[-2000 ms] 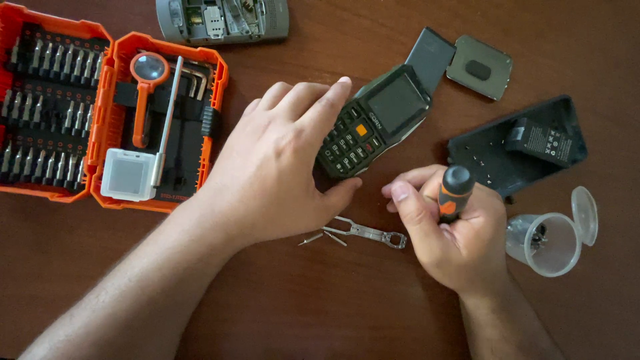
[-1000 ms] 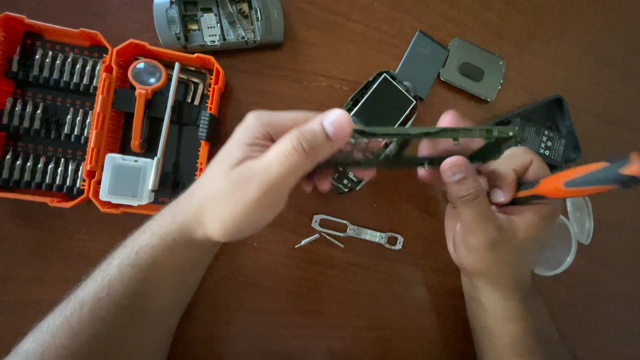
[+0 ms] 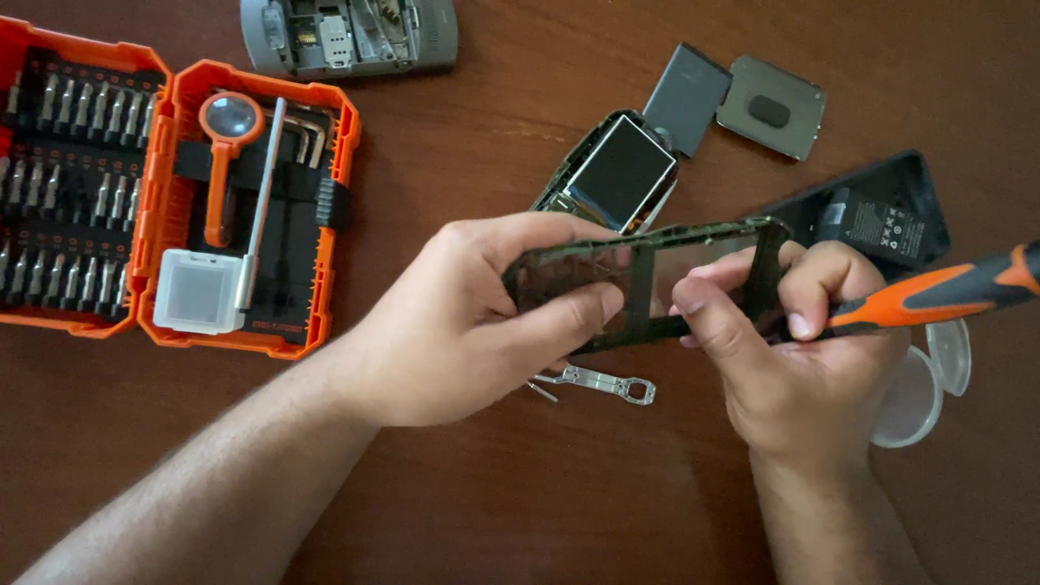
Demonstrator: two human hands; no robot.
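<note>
My left hand (image 3: 479, 317) grips the left end of a dark green front housing frame of a mobile phone (image 3: 642, 284), thumb on its near face. The frame is tilted, and its screen window lies toward the right. My right hand (image 3: 812, 349) touches the right end of the frame and holds an orange and black screwdriver (image 3: 934, 294), whose handle points right; its tip is hidden. Behind the frame lies the opened phone body with its display (image 3: 624, 175) bare, partly covered by my left hand. Below the frame is a slim metal bracket (image 3: 605, 383) beside a small thin metal piece (image 3: 543, 392).
An orange bit case (image 3: 345, 154) with a magnifier (image 3: 231, 122) stands at left. A grey device (image 3: 439, 36) lies at the top. A flat battery (image 3: 686, 97), a back cover (image 3: 800, 122), a black tray (image 3: 934, 219) with another battery (image 3: 881, 227), and a clear lidded cup (image 3: 910, 406) are at right.
Two seconds ago the phone lay with its keypad front on; now both hands hold that front housing raised off the body. Since one second ago the frame has turned to show its open face.
</note>
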